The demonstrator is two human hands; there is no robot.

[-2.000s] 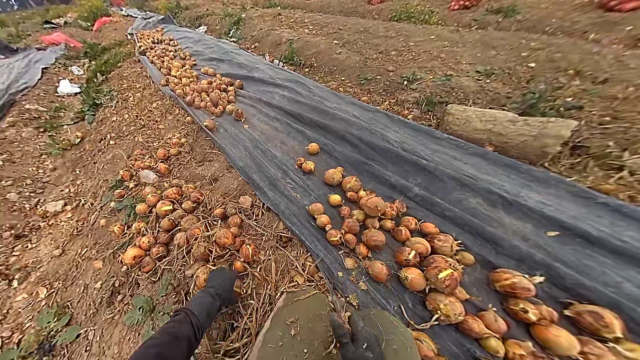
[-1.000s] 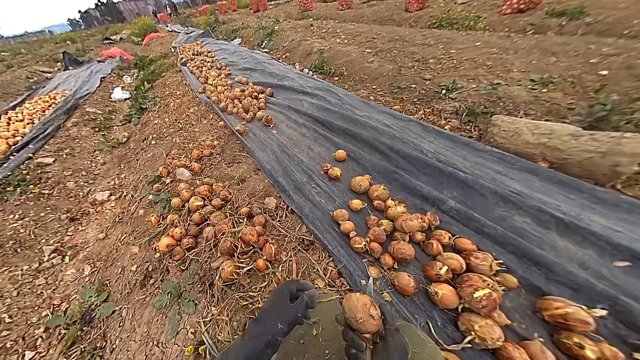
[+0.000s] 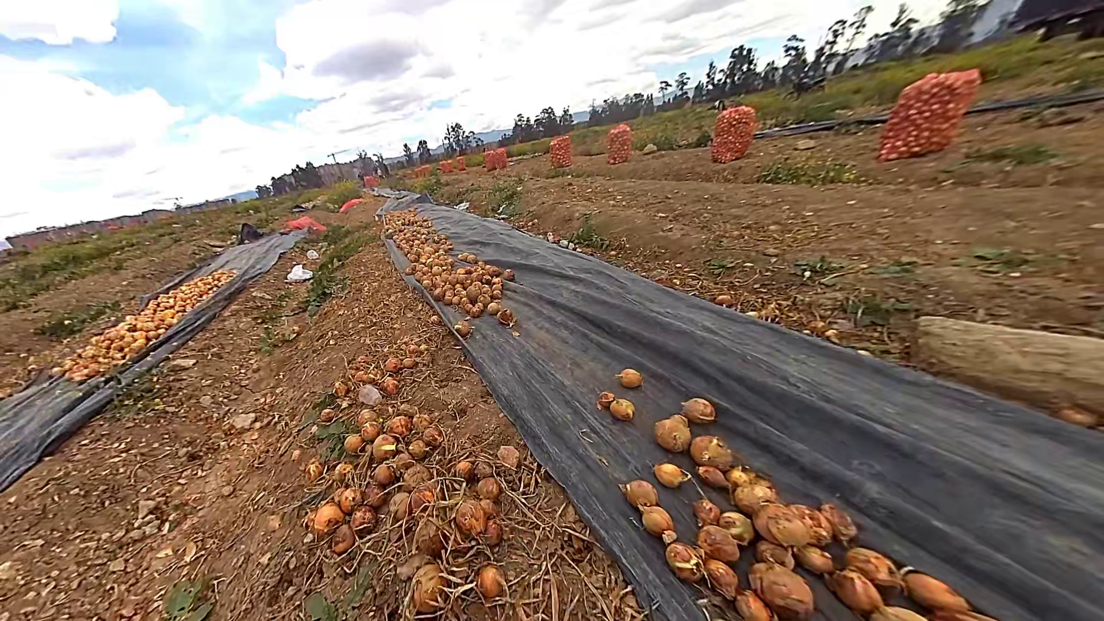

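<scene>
Neither of my hands shows in the head view now. Brown onions (image 3: 780, 524) lie spread on a long dark fabric sheet (image 3: 742, 362) at the lower right. On the soil left of the sheet is a loose heap of onions (image 3: 418, 496) among dry stalks. Farther up the same sheet lies another pile of onions (image 3: 461, 280). What my hands hold or touch is hidden below the picture's edge.
A second dark sheet (image 3: 52, 418) with onions (image 3: 147, 328) lies at the left. A log (image 3: 1009, 358) rests by the right edge. Filled red mesh sacks (image 3: 930, 115) stand in the far field. A white scrap (image 3: 299, 273) lies on the soil.
The view has tilted up, and both gloved hands have dropped out of it. One second ago an onion was at my right hand, with my left hand beside it.
</scene>
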